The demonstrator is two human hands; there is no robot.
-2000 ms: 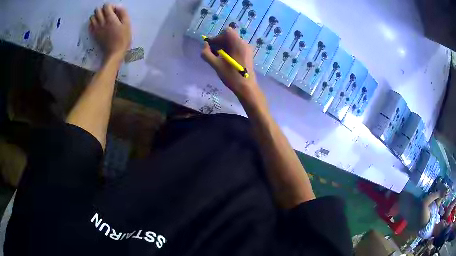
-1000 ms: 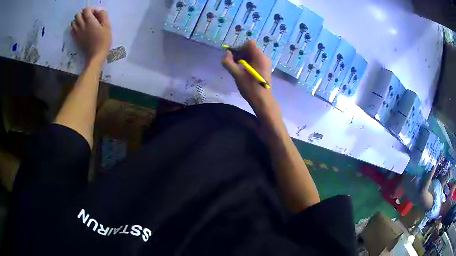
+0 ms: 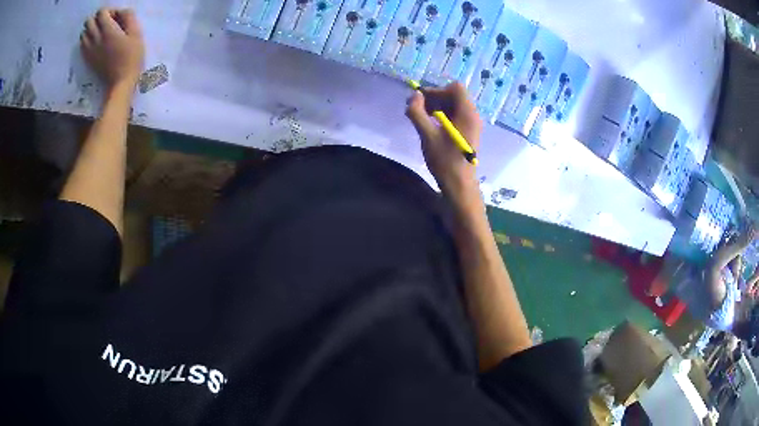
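My right hand (image 3: 449, 125) holds a thin yellow pen-like tool (image 3: 454, 137) with black parts, gripped like a pencil. Its yellow tip points up and left, at the near edge of a row of light blue retail boxes (image 3: 358, 29) with dark product pictures. Whether the tip touches a box I cannot tell. The boxes lie side by side on the white table (image 3: 208, 91). My left hand (image 3: 113, 46) rests on the table left of the row, fingers curled, with nothing visible in it.
More light blue boxes (image 3: 620, 125) stand in groups at the table's right end. A person's arm (image 3: 724, 258) shows at the far right. Brown cartons (image 3: 632, 358) and scraps lie at the lower right, near a red object (image 3: 657, 291) on the green floor.
The view has shifted, so the boxes and left hand appear further left. My right hand with the yellow tool has moved right along the row's near edge. My left hand stays on the table.
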